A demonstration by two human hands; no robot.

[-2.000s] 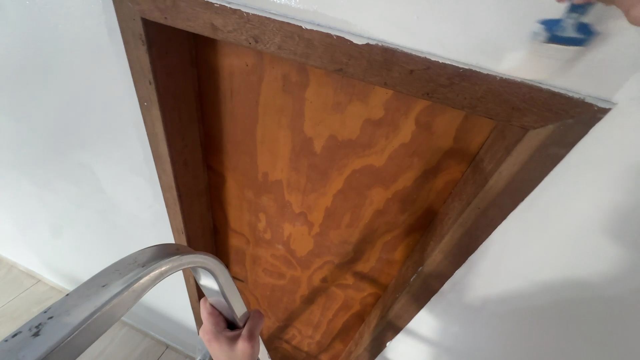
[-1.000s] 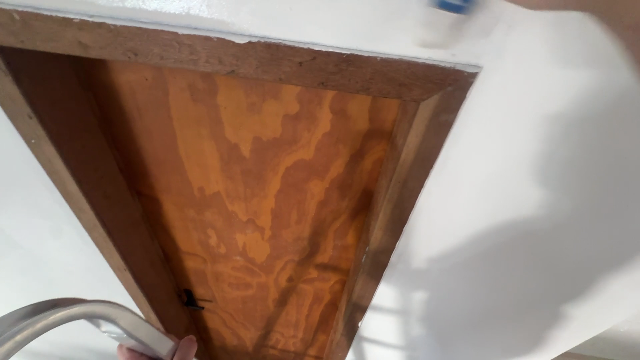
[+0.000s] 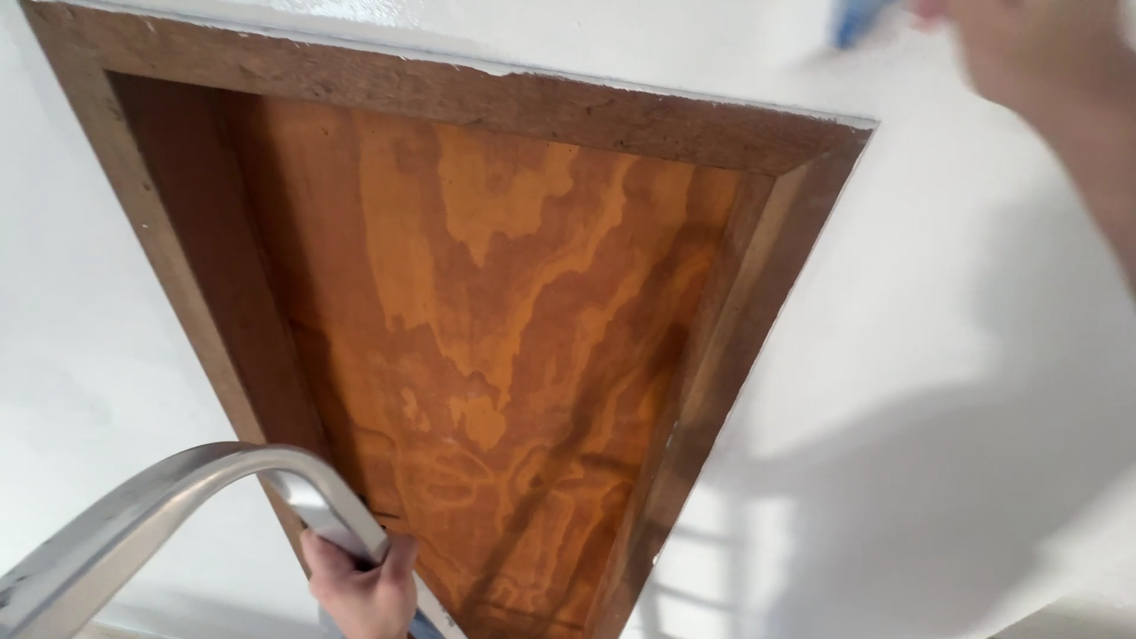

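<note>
My left hand (image 3: pixel 362 581) grips the curved metal rail of a ladder (image 3: pixel 222 466) at the lower left, in front of the wooden door. At the top right, blurred, my right hand (image 3: pixel 1021 44) is closed on a blue tool (image 3: pixel 856 19), probably a paint brush; its far end lies at the frame's upper edge, against the white wall (image 3: pixel 674 44) above the door frame. Wet, shiny paint shows on the wall at the top left. A ragged white edge runs along the top of the brown wooden door frame (image 3: pixel 532 102).
The plywood-grained door (image 3: pixel 497 337) is set back inside its frame. A dark handle shows partly behind the rail. Shadows of an arm and a ladder fall on the door and the right wall (image 3: pixel 932 355). A strip of floor shows at the bottom left.
The view has shifted between frames. My right hand with the blue tool has moved about over the wall above the door frame. My left hand has stayed on the rail.
</note>
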